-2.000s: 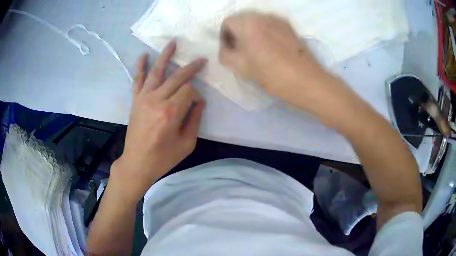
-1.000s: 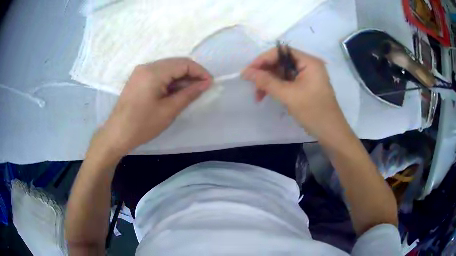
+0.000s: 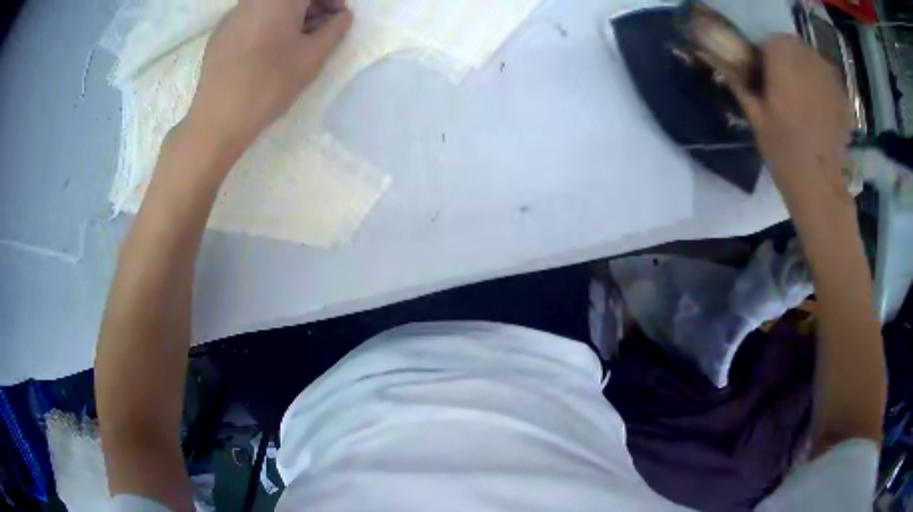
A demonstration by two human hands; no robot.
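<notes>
The cream lace panel [image 3: 290, 190] lies on the white table cloth, with a curved cut-out facing right and a pointed part towards the table's front edge. My left hand [image 3: 265, 50] is over the lace at the top edge of the picture, fingers bent together; what they pinch, if anything, cannot be told. A thin white tape [image 3: 60, 252] runs in from the left to the lace. My right hand [image 3: 801, 105] is closed on the wooden handle of the dark electric iron [image 3: 676, 110] at the upper right. The black snips are not visible.
White table cloth [image 3: 501, 210] carries small dark specks and thread bits. A metal frame [image 3: 841, 50] stands beside the iron. Part of a red tray [image 3: 856, 8] shows top right. Stacked off-white panels [image 3: 75, 455] hang low left. Crumpled greyish plastic [image 3: 691, 295] lies below the table edge.
My hands have parted from the white strip held between them. The right has moved to the iron's handle, the left up over the lace. The dark snips are out of sight.
</notes>
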